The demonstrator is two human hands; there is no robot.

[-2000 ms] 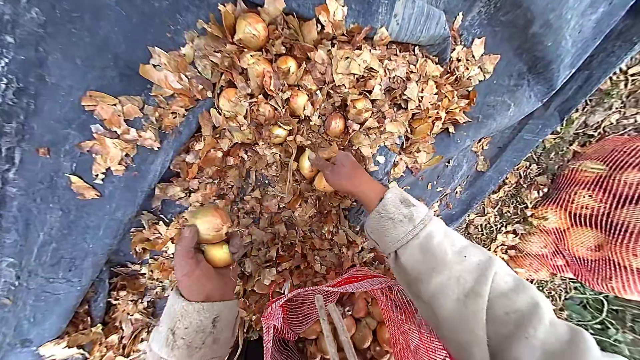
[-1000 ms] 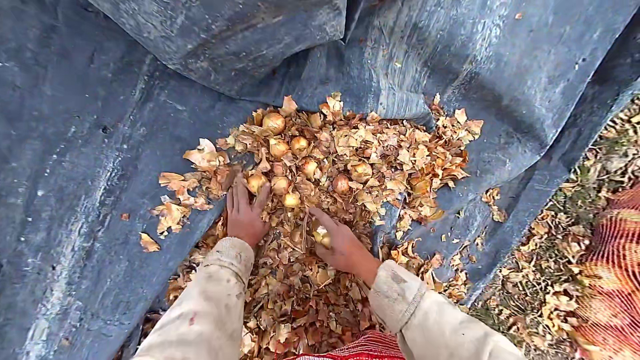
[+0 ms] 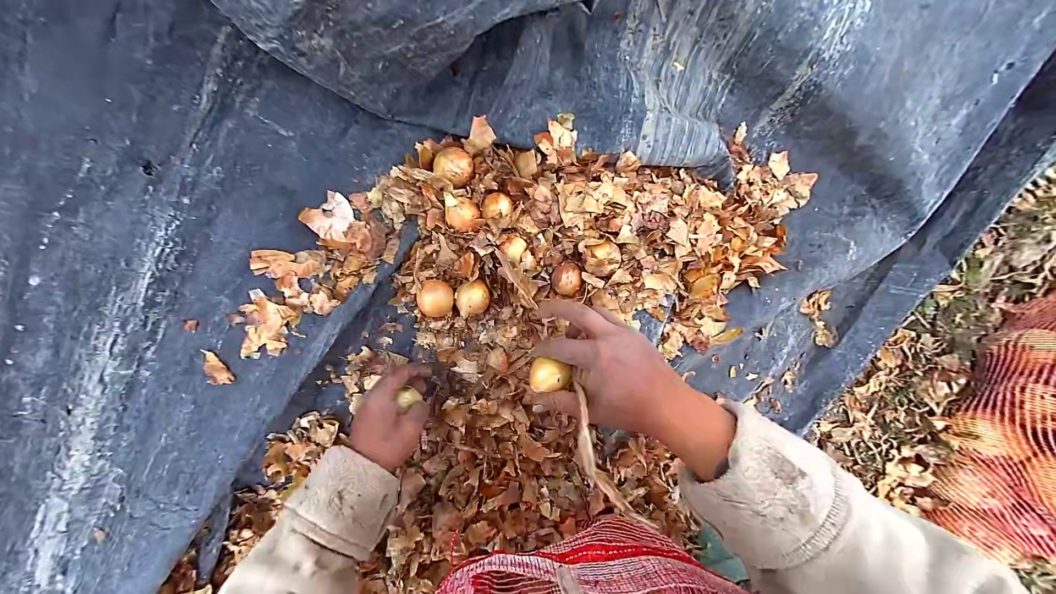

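Observation:
My left hand [image 3: 391,421], at the lower left of the skin pile, has its fingers curled round a small pale onion [image 3: 407,399]. To its right, my right hand [image 3: 615,371] grips a yellow onion [image 3: 550,374] between thumb and fingers, with a long dry strand hanging beside it. Several onions rest on the dry onion skins [image 3: 503,462] beyond the hands, among them a pair side by side [image 3: 435,298] and a reddish one [image 3: 567,279]. Below my hands the rim of a red mesh sack [image 3: 594,557] shows; its contents are hidden.
A dark plastic tarp [image 3: 124,247] lies under the skins, with a raised fold [image 3: 396,49] at the top. Past its right edge, dry leaves and grass cover the ground, and a filled red mesh sack [image 3: 1011,429] stands there.
My left hand has drawn back toward me from the onions and now holds a small one. Two seconds ago it held larger onions at the pile's left. My right hand remains over the pile's middle.

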